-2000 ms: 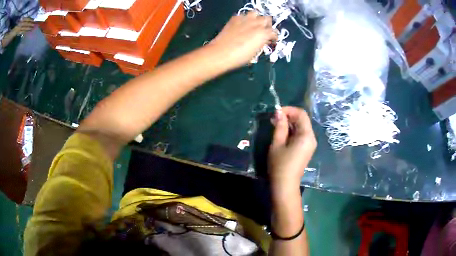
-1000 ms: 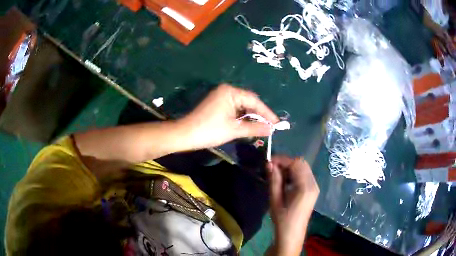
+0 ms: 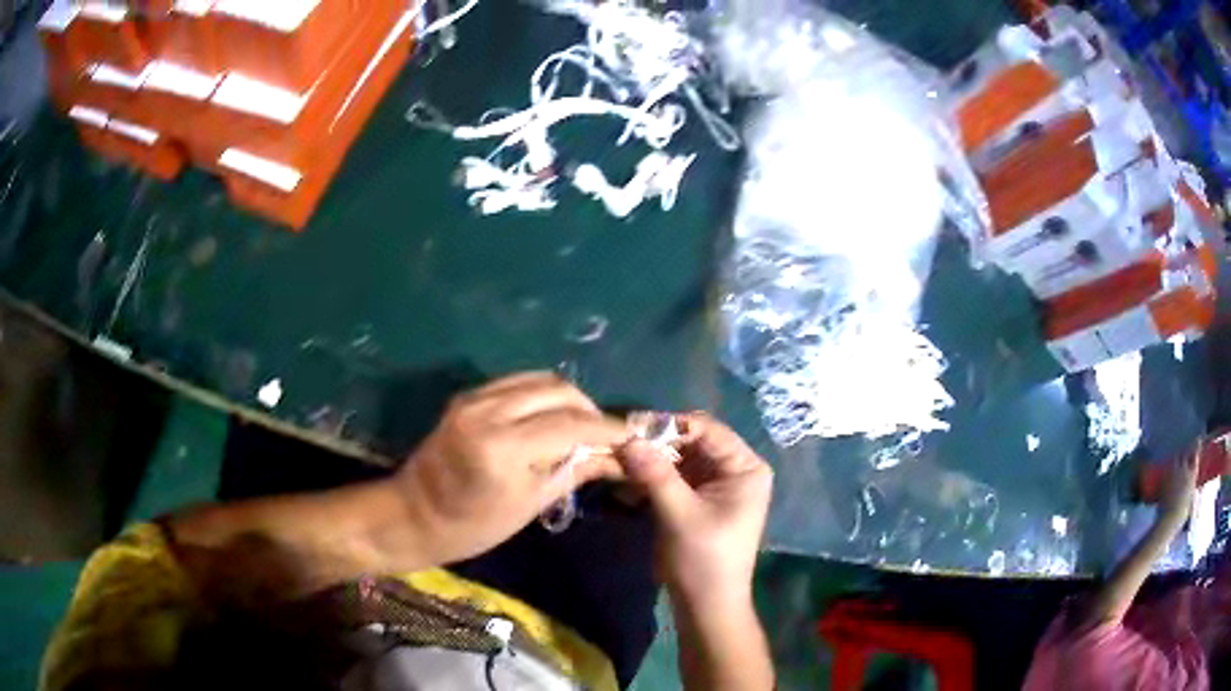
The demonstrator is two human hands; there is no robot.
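Note:
My left hand (image 3: 506,466) and my right hand (image 3: 709,506) are close together above the table's near edge. Their fingertips pinch a small bunched white cord (image 3: 658,437) between them. A thin clear or white loop of it hangs below my left fingers. Fingers hide part of the cord. A pile of loose white cords (image 3: 540,115) lies on the dark green table further forward. A clear plastic bag (image 3: 844,189) lies to its right, with many white cord ends spilling from its near end.
Stacked orange boxes (image 3: 290,101) with white parts stand at the far left. A leaning row of orange and white boxes (image 3: 1067,203) is at the right. A red stool (image 3: 898,645) is under the table edge. Another person's arm and pink sleeve (image 3: 1114,655) show at the lower right.
My left hand has left the cord pile and come back to my right hand. The cord, stretched between my hands a second ago, is now bunched at the fingertips. The camera view has also turned.

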